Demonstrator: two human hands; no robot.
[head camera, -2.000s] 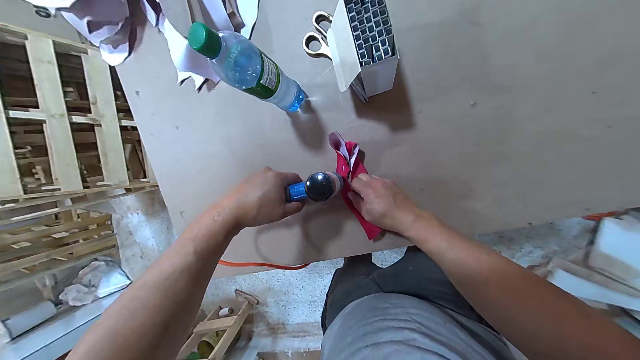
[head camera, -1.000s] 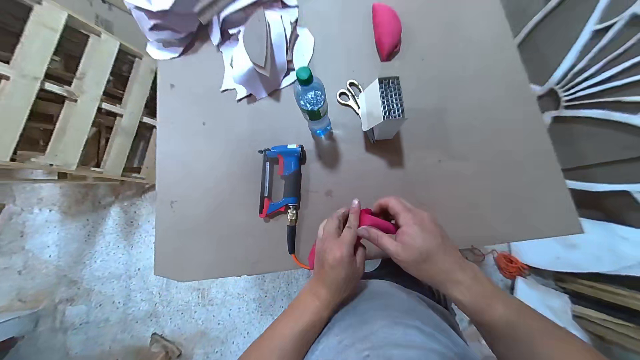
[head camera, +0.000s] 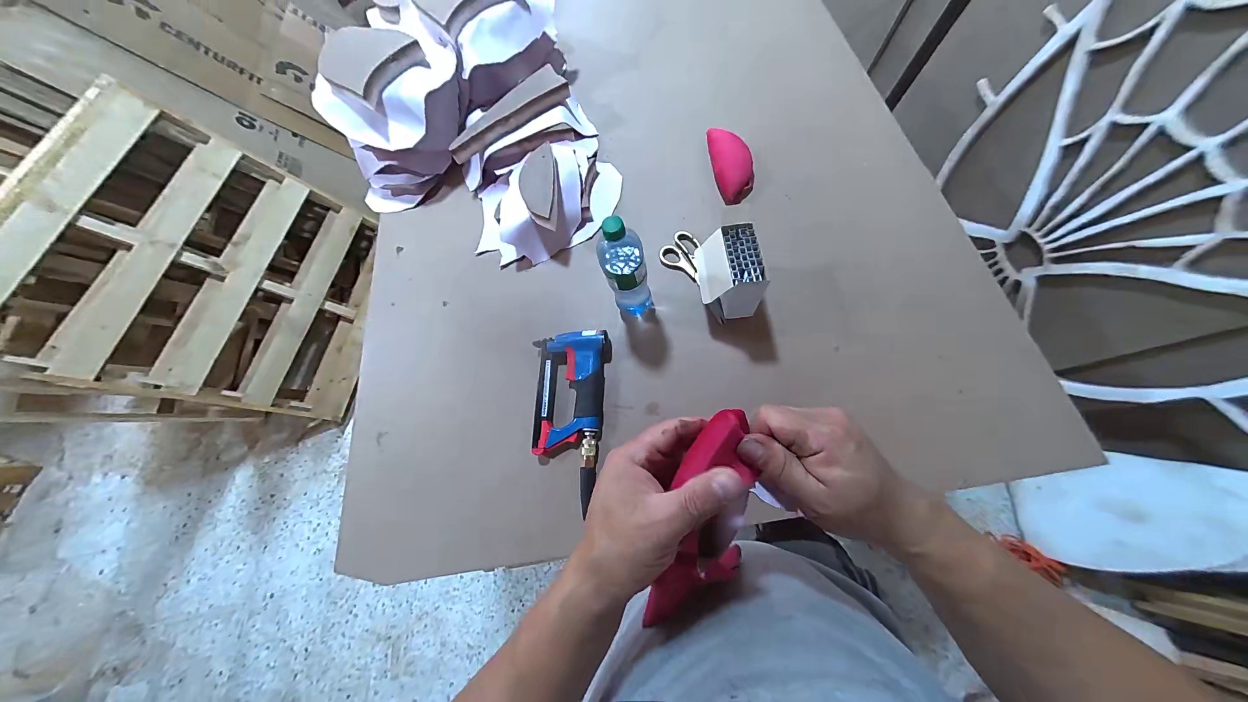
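Observation:
Red fabric (head camera: 717, 444), wrapped over a piece with a pale underside, is held close to my body at the table's near edge. My left hand (head camera: 648, 502) grips it from the left, thumb on top. At its upper right edge, my right hand (head camera: 819, 463) pinches the fabric between thumb and fingers. A blue and black pneumatic stapler (head camera: 588, 385) lies on the table left of my hands, its hose running toward me. Farther back lies a red fabric-covered piece (head camera: 731, 166), curved on one side.
A plastic bottle (head camera: 624, 263) with a green cap, scissors (head camera: 681, 255) and an open box of staples (head camera: 736, 278) stand or lie mid-table (head camera: 468, 390). White fabric and cut board pieces (head camera: 536, 190) are piled at the back left. Wooden pallets (head camera: 185, 263) are left of the table.
Two seconds ago my left hand held the stapler over the red fabric on the table; one second ago it lay on the table. Both hands now hold the fabric near my body. The view has shifted.

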